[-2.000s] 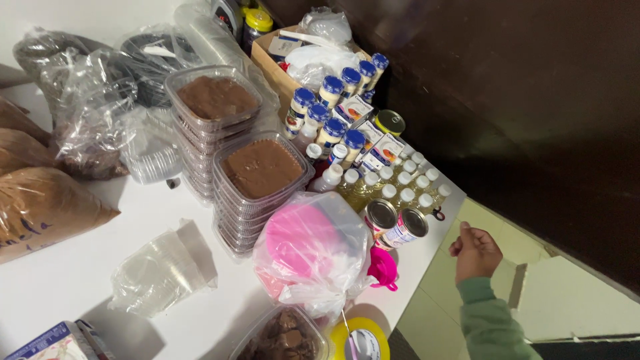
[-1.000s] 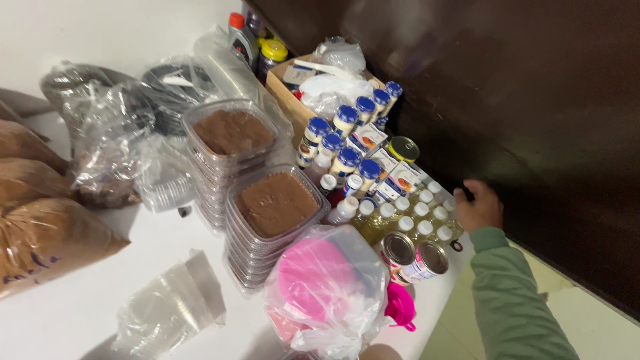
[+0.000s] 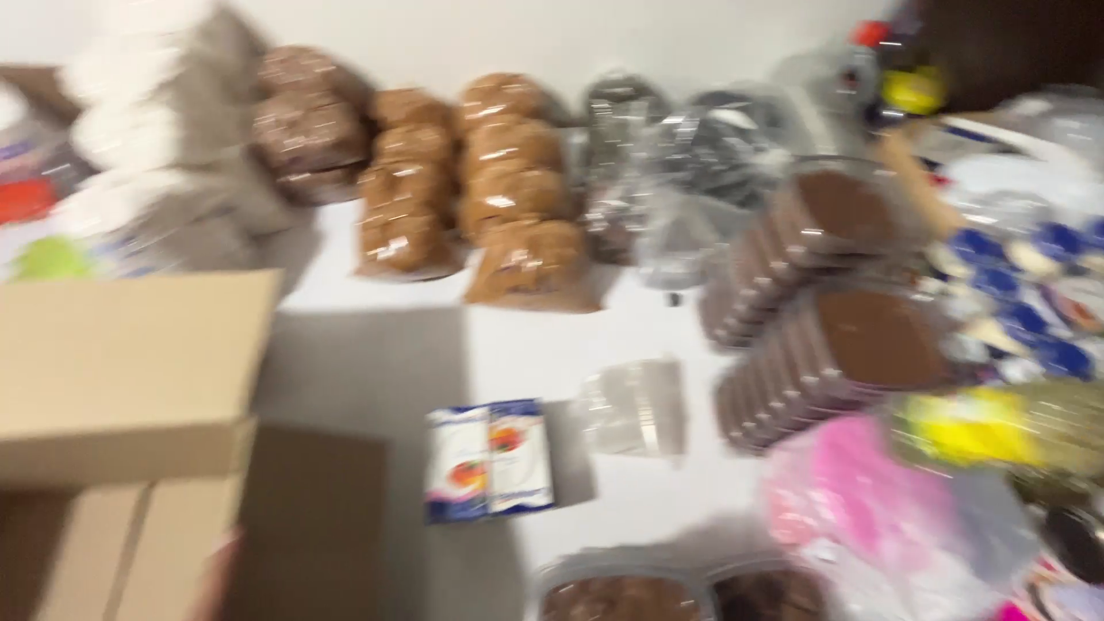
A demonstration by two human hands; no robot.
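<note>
A blurred sliver of skin, which looks like my left hand (image 3: 216, 576), shows at the right side of an open cardboard box (image 3: 121, 448); its grip is unclear. My right hand is out of view. At the right, a clear bottle of yellowish liquid with a yellow label (image 3: 975, 424) lies slanted over the plastic bag with pink things (image 3: 871, 492); what holds it is not visible. Left of it rise two stacks of clear tubs filled with brown paste, a rear stack (image 3: 845, 211) and a front stack (image 3: 880, 336). Two white-and-blue packets (image 3: 490, 461) lie side by side on the table.
Bags of brown powder (image 3: 526, 259), white bags (image 3: 129, 129) and clear bags of dark goods (image 3: 733, 138) line the wall. Blue-lidded jars (image 3: 1022, 323) crowd the right. A folded clear plastic bag (image 3: 634, 410) lies mid-table, with tubs of dark pieces (image 3: 621, 599) at the front edge.
The view has swung left, bringing in the cardboard box. My right hand, earlier reaching beside the white-capped bottles, is out of view. The yellow-labelled bottle now shows above the pink bag.
</note>
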